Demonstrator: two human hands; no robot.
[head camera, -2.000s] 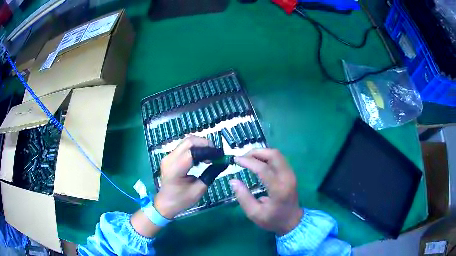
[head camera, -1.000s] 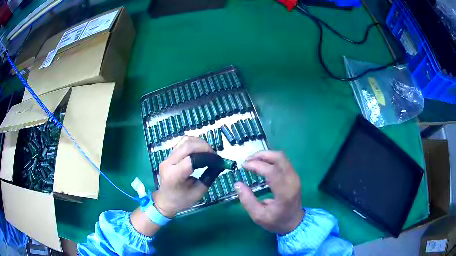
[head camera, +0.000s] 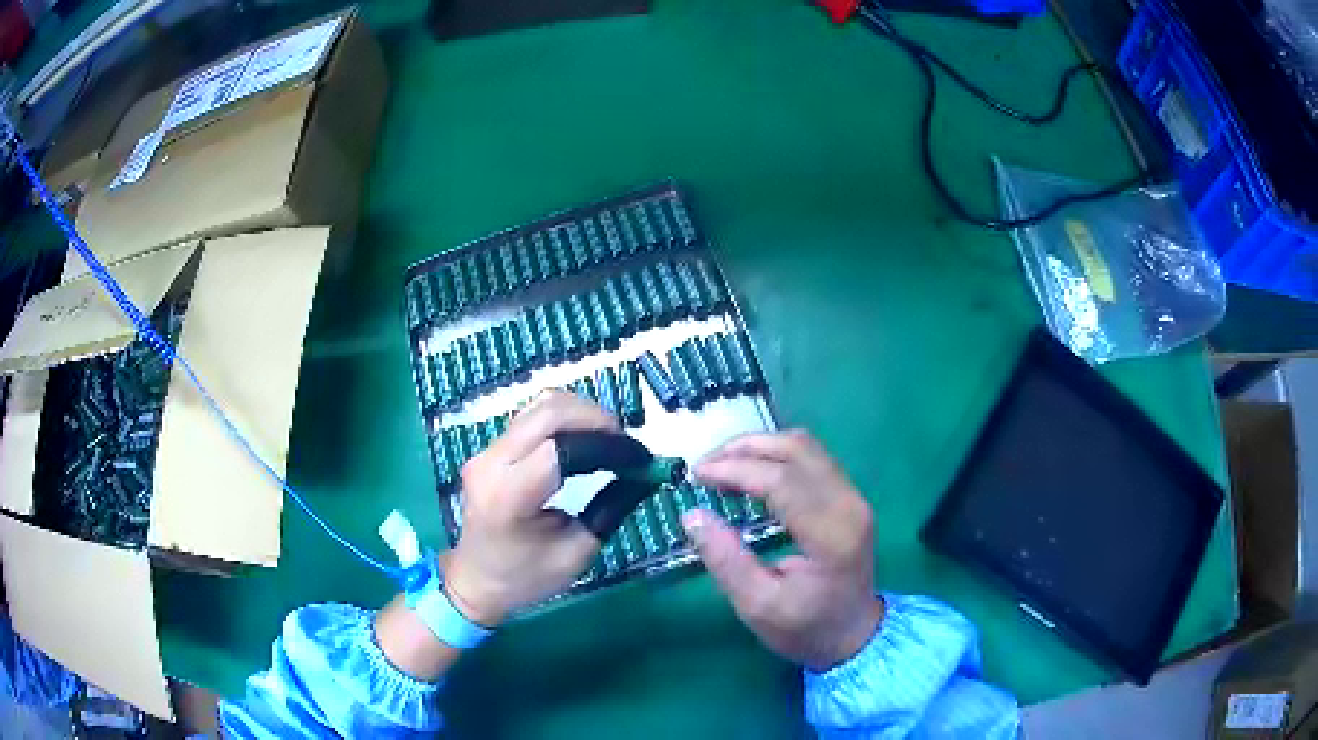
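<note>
The silvery metal tray (head camera: 708, 428) lies on the green mat with rows of narrow green sleeved modules (head camera: 578, 321). One module in the third row leans at a slant beside a gap. My left hand (head camera: 528, 499), with black finger cots on thumb and finger, is over the tray and pinches a green module (head camera: 666, 470) by its body, its end pointing right. My right hand (head camera: 795, 542) is just right of that end, thumb and forefinger apart, fingertips close to it. Whether they touch it, or hold anything small, I cannot tell.
An open cardboard box (head camera: 239, 390) of loose modules stands left, a closed box (head camera: 275, 130) behind it. A blue coiled cord (head camera: 159, 340) runs to my left wrist. At right are a black plastic tray (head camera: 1077, 506), a clear bag (head camera: 1127, 275), a black cord (head camera: 932, 145) and a blue crate (head camera: 1229, 188).
My left hand has turned slightly since the first frame, and the module's end now shows more clearly. My right forefinger and thumb have shifted slightly around that end.
</note>
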